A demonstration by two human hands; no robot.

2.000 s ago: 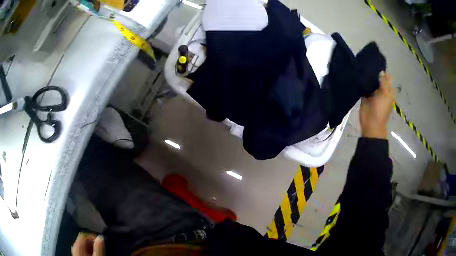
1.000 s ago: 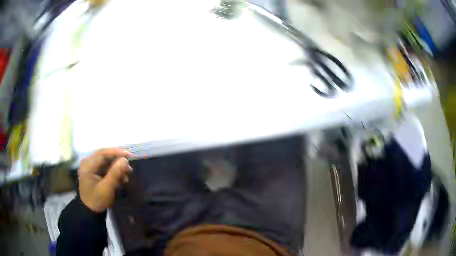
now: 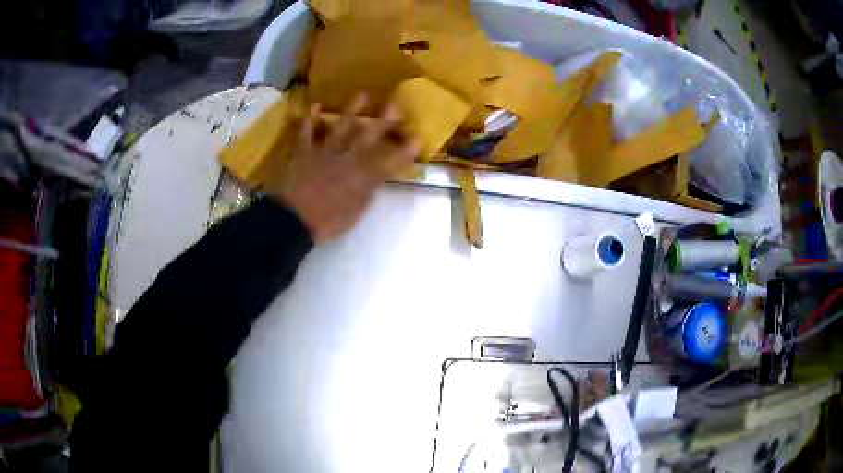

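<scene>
Mustard fabric offcuts [image 3: 531, 106] lie heaped in a white trough [image 3: 670, 55] behind the white machine table [image 3: 370, 277]. My left hand [image 3: 342, 171] reaches over the table's back edge onto the offcuts at the left end of the heap. Its fingers are spread and blurred, and no held piece shows. One narrow mustard strip [image 3: 471, 208] hangs over the trough's edge onto the table. My right hand is out of the picture.
A white thread cone [image 3: 582, 256] stands on the table. Several spools [image 3: 702, 333] are at the right. Clear crinkled plastic [image 3: 629, 88] lies in the trough's right part. Sewing machine parts [image 3: 518, 411] are at the bottom. A pale rounded surface [image 3: 176, 175] is at the left.
The view has swung from the dark cloth on the stool, across the table, to the trough. My left hand has moved from the table's front edge onto the offcuts. My right hand has left view.
</scene>
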